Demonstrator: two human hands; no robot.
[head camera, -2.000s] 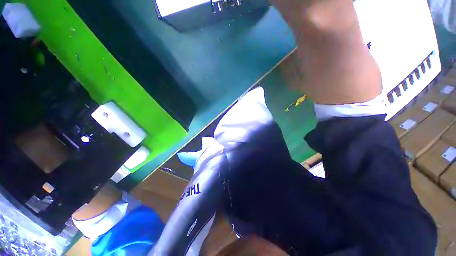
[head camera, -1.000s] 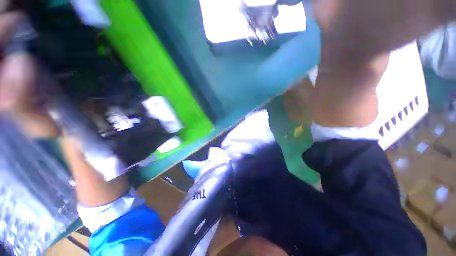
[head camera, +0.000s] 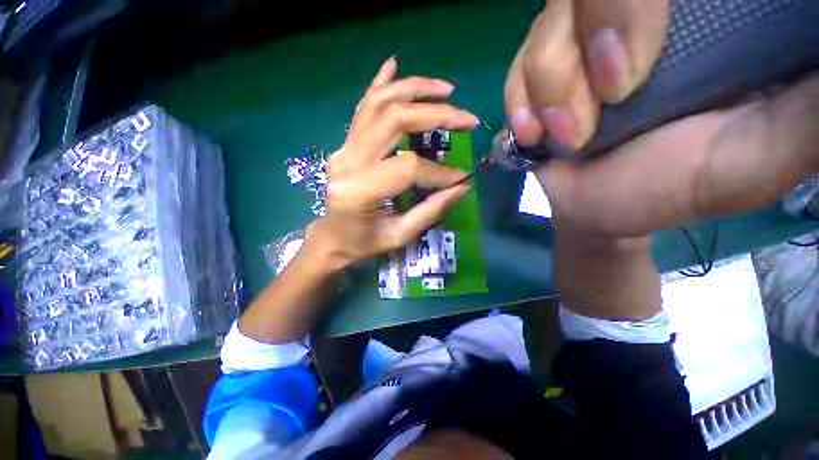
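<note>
My right hand (head camera: 660, 184) grips the dark grey textured electric screwdriver (head camera: 718, 72), large and close at the upper right. Its metal nose and thin bit point left, the bit tip by my left fingertips. My left hand (head camera: 373, 180) is over the green jig (head camera: 467, 207) with its fingers apart, and nothing shows held in it. The jig has white blocks (head camera: 437, 252) at its near end and black parts (head camera: 431, 140) near its far end. My left hand hides much of the work in it. No screw can be made out.
Stacked clear trays of silver clips (head camera: 117, 234) stand at the left. Loose clips (head camera: 310, 171) and a small clear bag (head camera: 286, 250) lie left of the jig. A white tray (head camera: 718, 332) is below the bench edge at right, under a thin black cord (head camera: 699, 260).
The view has shifted and now shows the whole jig area and the tray stack. My left hand has moved from the far left to over the jig. The screwdriver has come into clear view in my right hand.
</note>
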